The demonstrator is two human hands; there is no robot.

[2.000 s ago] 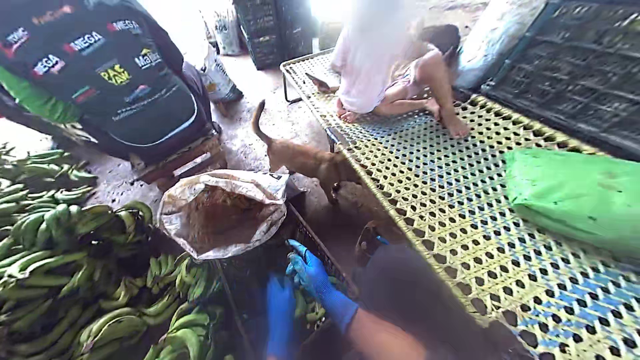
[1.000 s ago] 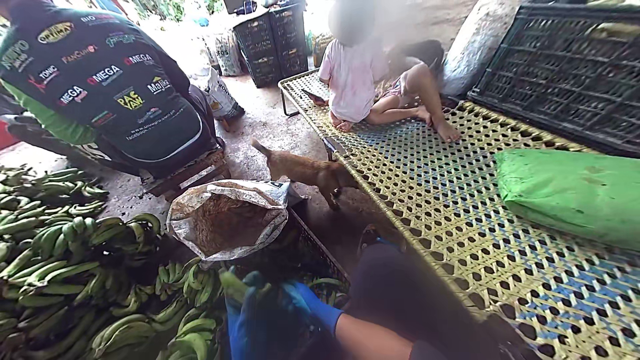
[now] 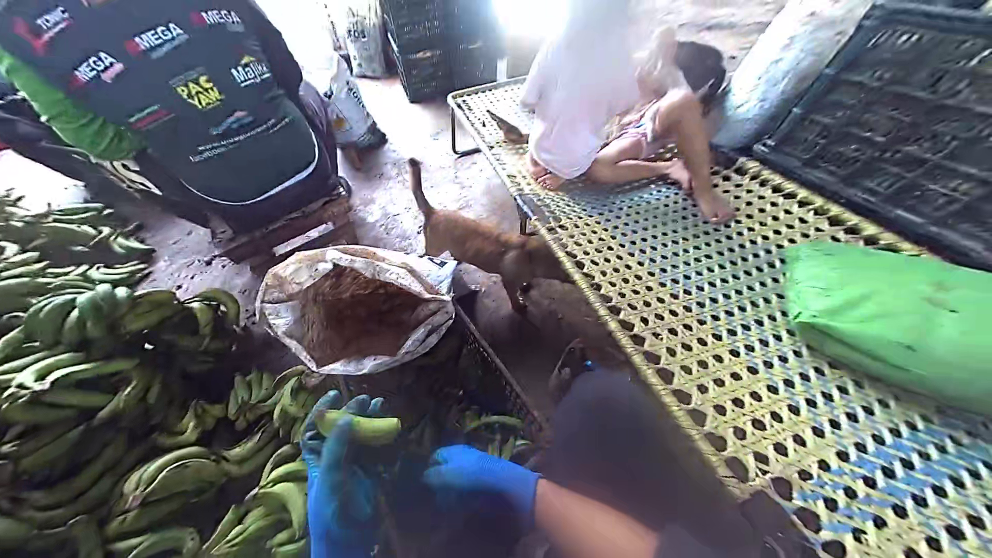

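My left hand (image 3: 337,465), in a blue glove, is closed around a green banana (image 3: 363,428) just below the open woven sack (image 3: 271,302) of brown powdery material. To its right, my right hand (image 3: 484,477), also blue-gloved, is over a dark crate (image 3: 504,372) that has green bananas (image 3: 496,426) in it; its fingers are blurred and I cannot make out anything between them. Many bunches of green bananas (image 3: 85,387) are piled on the left.
A person (image 3: 178,93) sits on a wooden pallet piece at upper left. A brown dog (image 3: 480,244) stands beside a woven cot (image 3: 643,287), where two people (image 3: 581,101) sit. On the cot lie a green bag (image 3: 883,318) and a black plastic crate (image 3: 899,124). Stacked crates (image 3: 434,46) stand behind.
A second ago both hands were close together around a green banana; now they are apart, the left holding one near the sack. The dog's raised tail has changed position.
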